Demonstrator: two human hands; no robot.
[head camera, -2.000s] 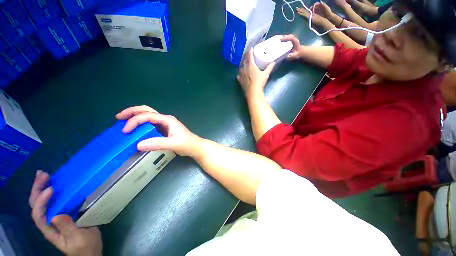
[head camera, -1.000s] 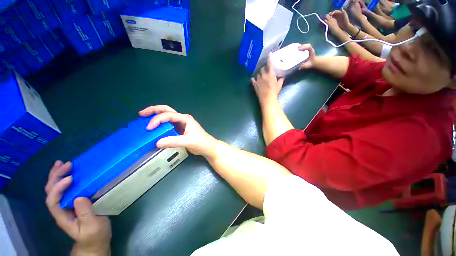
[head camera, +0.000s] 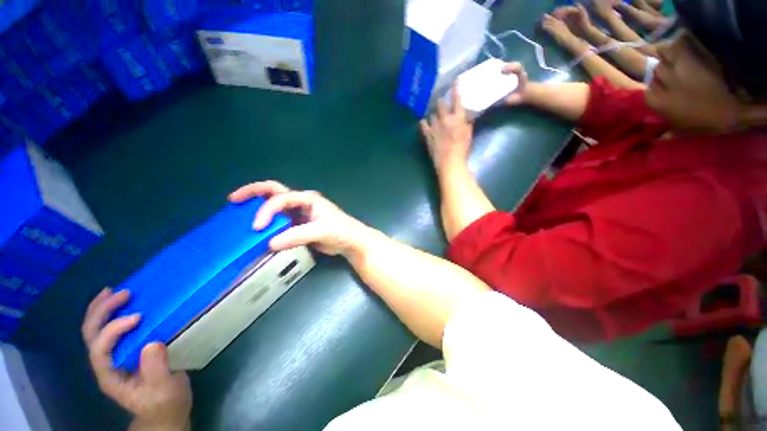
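A blue and white retail box (head camera: 202, 274) lies in front of me on the dark green table, its blue lid almost down. A narrow dark gap shows between the lid's front edge and the white face. My left hand (head camera: 139, 362) grips the near left end, thumb at the front edge. My right hand (head camera: 307, 223) grips the far right end, fingers on the blue top and thumb at the lid edge. The inside of the box is hidden.
Blue boxes (head camera: 134, 50) are stacked at back left, with one box (head camera: 256, 63) before them. More boxes (head camera: 50, 219) stand at left. A person in red (head camera: 605, 244) holds a white device (head camera: 486, 87) by an open box (head camera: 433, 59). A red stool (head camera: 719, 303) is at right.
The gap at the lid's front edge looks narrower. Both hands keep their hold on the box. The neighbour's head has turned down, and the white device is tilted differently.
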